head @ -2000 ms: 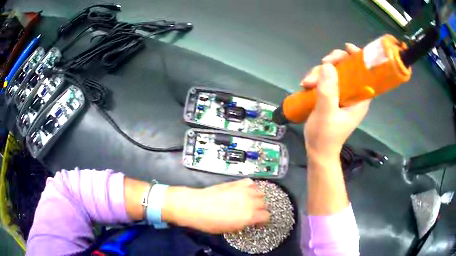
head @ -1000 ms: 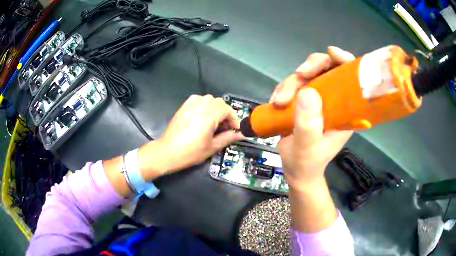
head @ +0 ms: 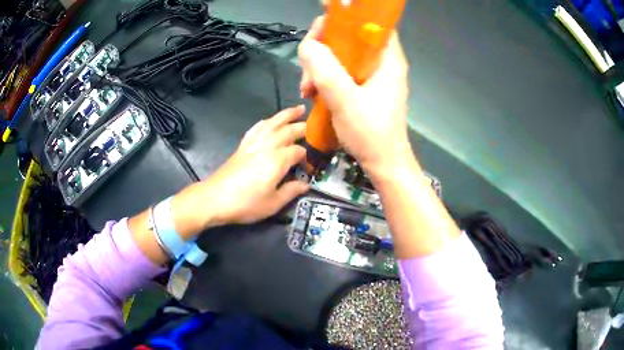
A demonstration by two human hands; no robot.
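My right hand (head: 366, 102) grips the orange electric screwdriver (head: 356, 41), held upright with its dark tip down at the left end of the upper housing with a circuit board (head: 349, 174). My left hand (head: 256, 167) is beside the tip, fingers spread around that left end; whether it touches the housing is hard to tell. The lower housing with a circuit board (head: 342, 236) lies just in front, partly under my right forearm. The round dish of silvery screws (head: 373, 318) is near my body, partly covered by my right sleeve.
Several open housings with boards (head: 102, 154) lie in a row at the left. Black cords (head: 205, 58) lie behind them. A blue pen-like tool (head: 58, 55) is at the left edge, above a yellow bin (head: 19, 232) of black cords. A cord bundle (head: 492, 246) lies at the right.
My right hand has swung the screwdriver from a slanted position to upright over the upper housing's left end. My left fingers, pinched at the tip before, have opened and moved slightly left.
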